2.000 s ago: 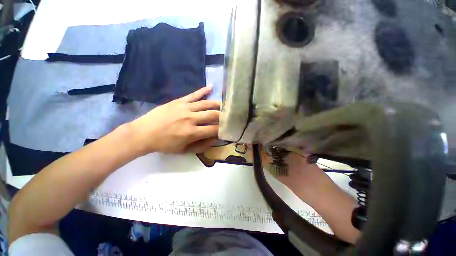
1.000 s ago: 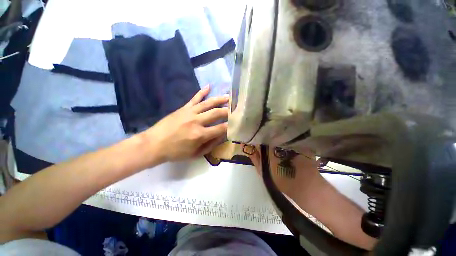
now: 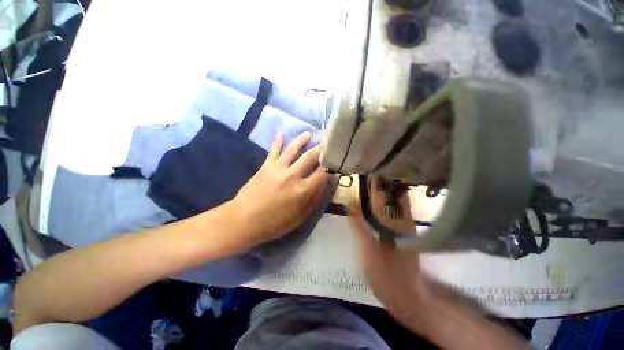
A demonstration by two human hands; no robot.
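Observation:
The pale grey-blue front panel lies on the white table left of the sewing machine head. The black-navy pocket bag lies on it, with a dark strip pointing up and right. My left hand rests flat on the cloth beside the machine head, fingers spread, fingertips near the head's left edge. My right hand is blurred and partly hidden behind the grey-green loop guard; its fingers and any grip cannot be made out. The needle area is mostly hidden.
A printed ruler runs along the front edge of the white table. Dark and pale cloth is at the far left. A blue crate shows at the lower right. My lap is below the table edge.
The panel and pocket bag have turned counter-clockwise; the panel's lower edge now hangs over the ruler. My left hand has turned with them. My right forearm has swung lower, nearer the table's front.

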